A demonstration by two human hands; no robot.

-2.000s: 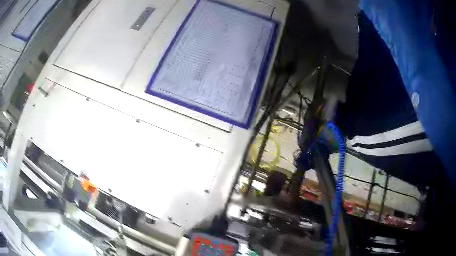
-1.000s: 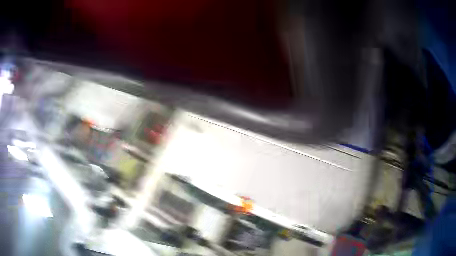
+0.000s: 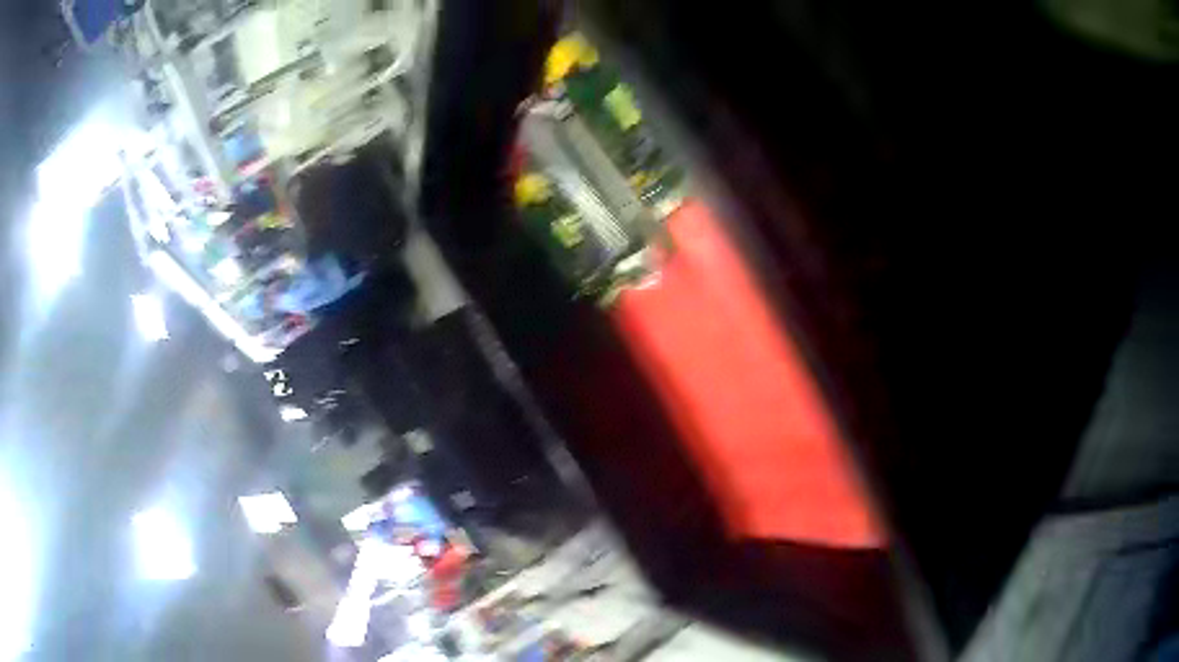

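Observation:
A large black bin fills the middle and right of the view, tilted and close to the camera. A bright red-orange liner shows inside it. At the liner's upper end lies what looks like a green circuit board assembly with yellow parts and a grey metal block. The picture is blurred. Neither my left hand nor my right hand can be made out, so I cannot see how the bin is held.
Blurred cream machines stand at the upper left, with more of the line at the bottom. Dark stacked shapes stand beyond the bin. Grey cloth shows at the lower right. Bright light patches cover the left side.
The view has swung away from the cream machine with the blue-bordered sheet. The dark and red shape at the top has become a black bin with its liner and contents showing.

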